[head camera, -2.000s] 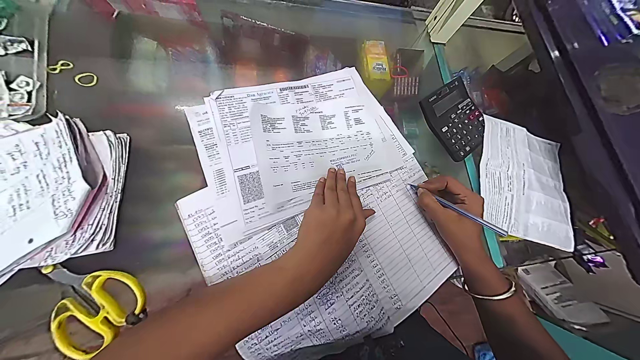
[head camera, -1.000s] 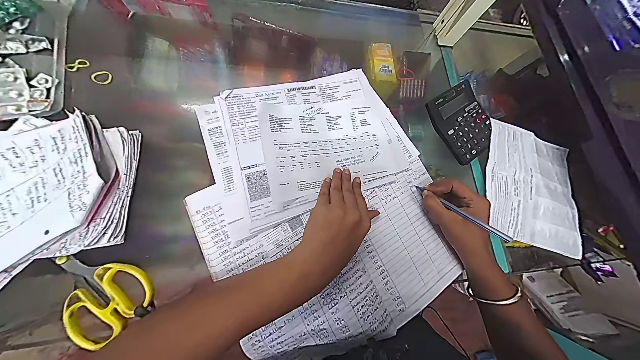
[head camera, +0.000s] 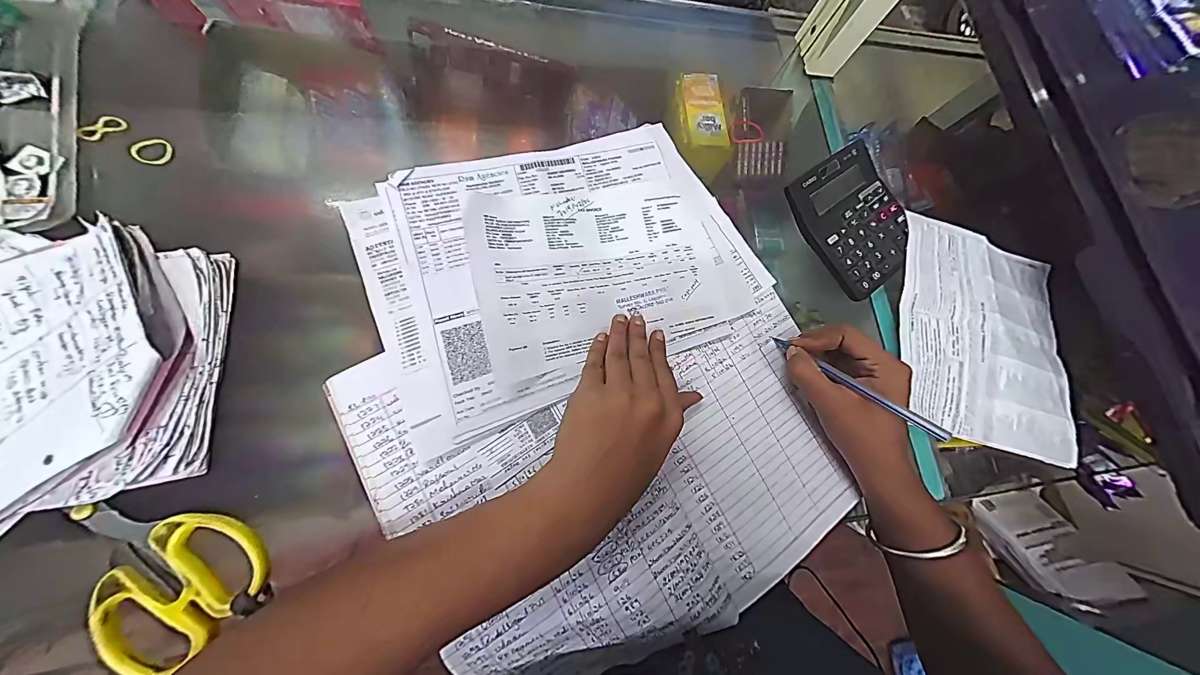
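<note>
My left hand (head camera: 626, 412) lies flat, palm down, across the lower edge of a printed invoice (head camera: 600, 244) and the ruled ledger page beneath. In my right hand (head camera: 848, 394) is a blue ballpoint pen (head camera: 881, 401), its tip at a column near the upper right of the handwritten ledger sheet (head camera: 778, 450). More printed sheets (head camera: 441, 281) lie fanned under the invoice. A black Casio calculator (head camera: 848, 220) sits tilted beyond my right hand. Beside it a creased printed paper (head camera: 984, 337) overhangs the counter's green edge.
Yellow-handled scissors (head camera: 178, 581) lie near my left forearm, partly hidden by it. Left of the sheets is a thick stack of handwritten papers (head camera: 75, 366). Rubber bands (head camera: 152, 151) and a plastic tray (head camera: 64, 112) of small packets are at the upper left. Packaged goods show through the glass counter (head camera: 281, 281).
</note>
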